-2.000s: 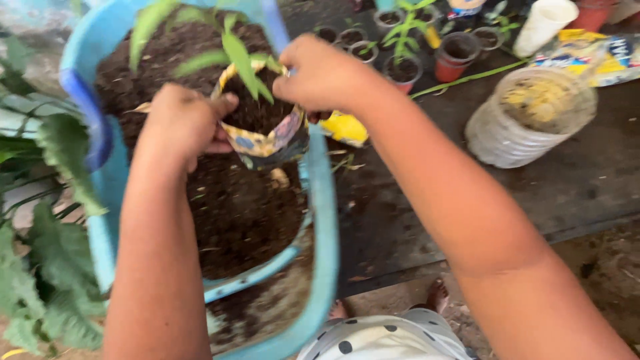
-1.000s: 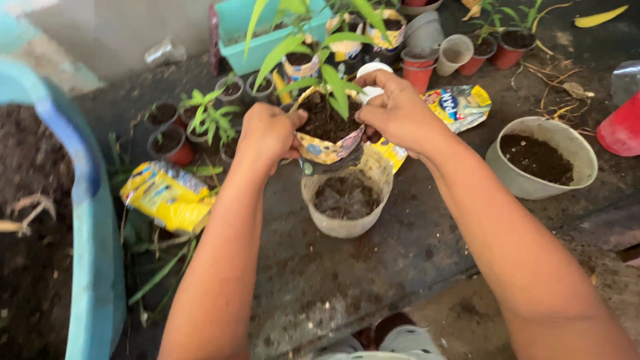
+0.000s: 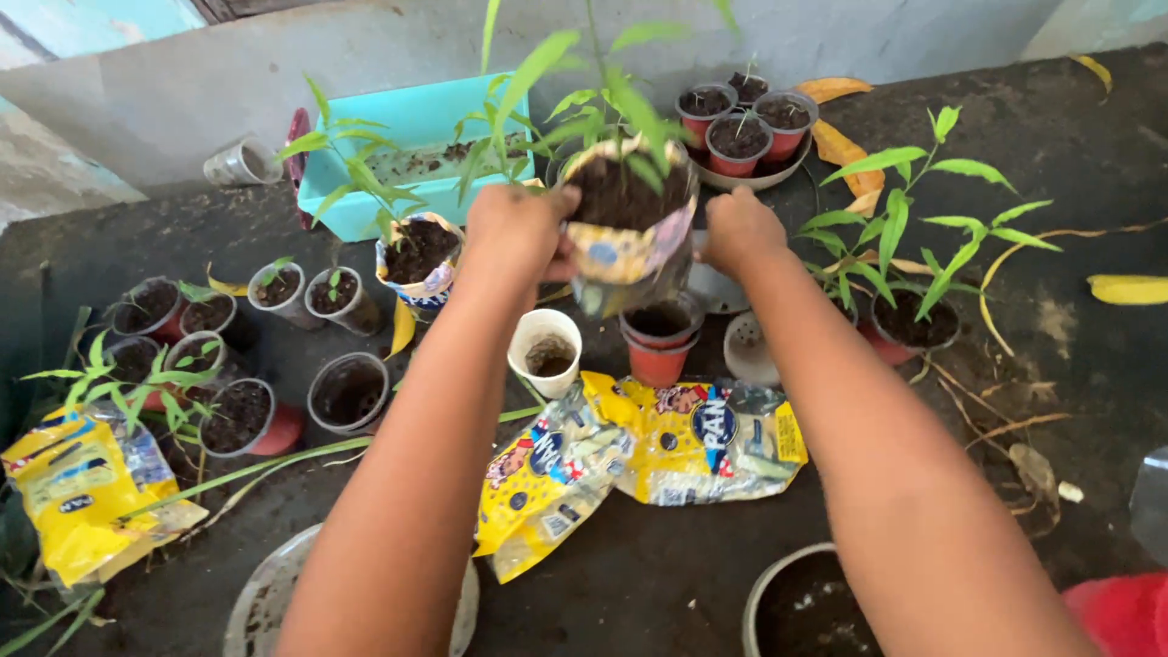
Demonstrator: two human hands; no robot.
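My left hand (image 3: 520,233) grips the left side of a plastic bag planter (image 3: 630,246) with a folded rim, dark soil and a tall green seedling. The bag is held up over stacked red plastic cups (image 3: 659,342). On its right, my right hand (image 3: 741,233) is beside a grey plastic pot (image 3: 716,285); its fingertips are hidden, so I cannot tell what it grips. A similar bag planter (image 3: 420,260) with a seedling stands left of my left hand. A white cup (image 3: 546,351) sits below the hands, above empty yellow PAN bags (image 3: 707,443).
A turquoise planter box (image 3: 415,187) stands by the wall. Potted seedlings are grouped at left, behind on a dish (image 3: 762,178), and at right in a red pot (image 3: 912,333). A tub (image 3: 274,593) and a soil-filled bucket (image 3: 808,602) lie near. A yellow bag (image 3: 87,493) is at left.
The held bag planter has moved from above the blue basin, past the clear tub, to the back of the table. My right hand has come off its rim. The view has shifted along the table.
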